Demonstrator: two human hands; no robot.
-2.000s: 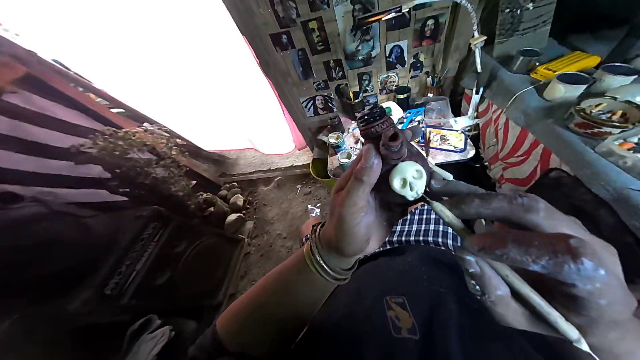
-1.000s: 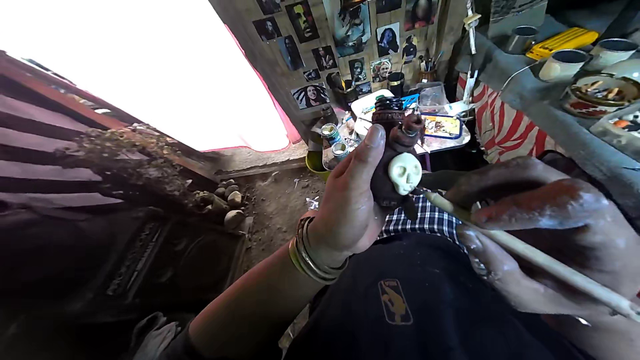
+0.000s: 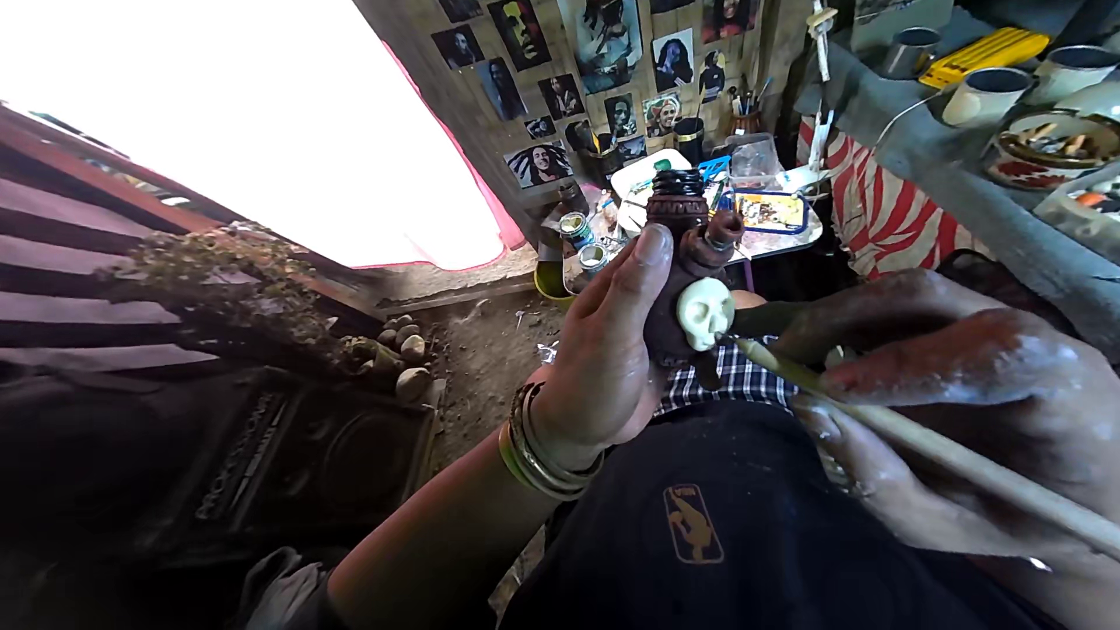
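Observation:
My left hand (image 3: 612,359) grips a dark brown bottle-shaped piece (image 3: 667,302) with a ridged black neck and a small round spout on its side. A pale cream skull (image 3: 705,313) sits on the front of that piece. Between the thumb and fingers of my right hand (image 3: 954,385) is a long, thin, light wooden-handled tool (image 3: 910,430). Its fine dark tip is at the lower right edge of the skull, by the teeth area. Whitish residue marks the right fingers. Part of the bottle piece is hidden behind my left hand.
Beyond the piece, a small table (image 3: 801,241) holds jars, a lidless clear container (image 3: 756,159) and a blue-rimmed tray (image 3: 770,212). Mugs (image 3: 987,96), a yellow case (image 3: 984,57) and a bowl (image 3: 1054,144) stand on the right-hand surface. A loudspeaker (image 3: 350,451) and stones (image 3: 413,383) are at left.
Since two seconds ago, the skull on the held piece has turned from facing the view to facing more toward the right. The tool stays near its lower right edge.

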